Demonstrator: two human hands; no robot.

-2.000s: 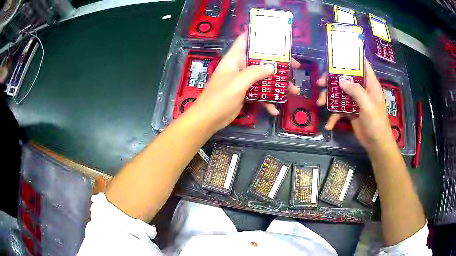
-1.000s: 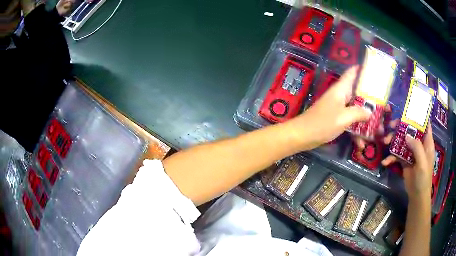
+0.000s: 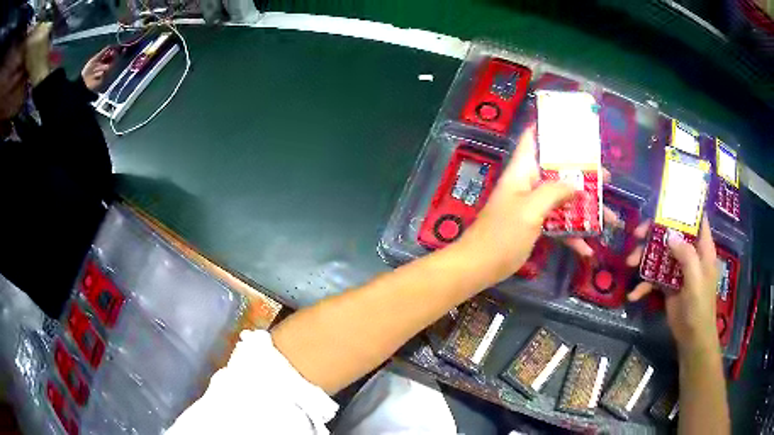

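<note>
My left hand (image 3: pixel 509 217) holds a red keypad phone (image 3: pixel 569 153) upright, its screen lit white and my thumb on its keys. My right hand (image 3: pixel 692 276) holds a second red phone (image 3: pixel 681 195) with a yellow-framed lit screen, thumb on its keys. Both are above a clear plastic tray (image 3: pixel 406 200). In the tray, red phones lie face down with open backs, such as this phone (image 3: pixel 462 195), and two lie face up at the far right (image 3: pixel 727 174). Several batteries (image 3: pixel 536 361) lie in a row along the bench's near edge. My fingers behind the phones are partly hidden.
A greyish tray (image 3: pixel 182 297) with several red phones (image 3: pixel 103 293) stands at lower left. A person in black sits at the left, a hand (image 3: pixel 98 68) by a white-cabled device (image 3: pixel 140 72). A slim red stick (image 3: pixel 747 331) lies right of the tray.
The view has swung left, bringing in the neighbouring person and the left tray. Both hands still hold their phones; the left phone has moved further from the right one than a second ago.
</note>
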